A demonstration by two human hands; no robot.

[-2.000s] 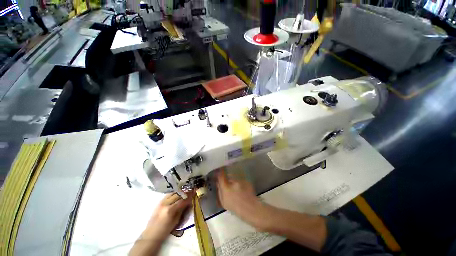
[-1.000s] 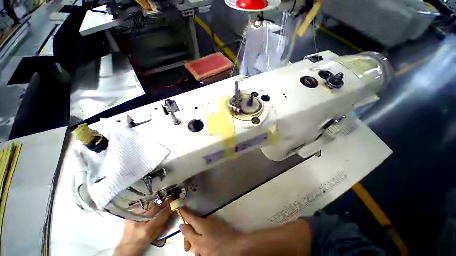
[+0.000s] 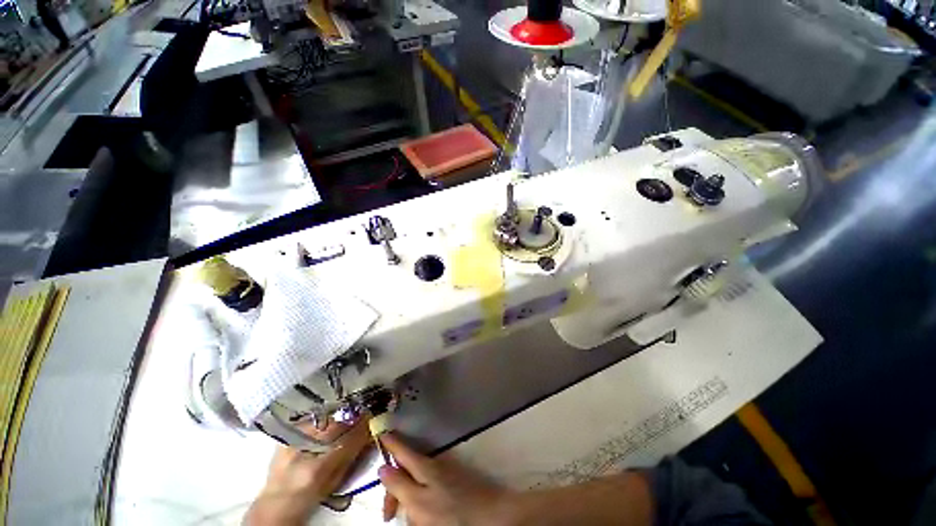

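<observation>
A narrow yellow strip (image 3: 383, 444) is at the needle area of the white sewing machine (image 3: 606, 241); only a short piece shows. My right hand (image 3: 436, 485) pinches it between thumb and fingers just in front of the presser foot. My left hand (image 3: 305, 475) lies on the left of the needle area, its fingertips partly hidden under the machine head, so its hold cannot be seen. A white checked cloth (image 3: 298, 334) drapes over the machine head. Several yellow strips (image 3: 23, 354) lie on a pale board (image 3: 77, 385) at the left.
Behind the machine stand a thread cone on a red base (image 3: 542, 33) and a reddish tray (image 3: 449, 152). A clear-covered handwheel (image 3: 785, 170) is at the arm's right end. A metal conveyor surface (image 3: 241, 190) is at the back left.
My right hand has moved from beneath the machine arm to the strip in front of the needle and taken hold of it. The long hanging strip no longer shows. The camera view has shifted.
</observation>
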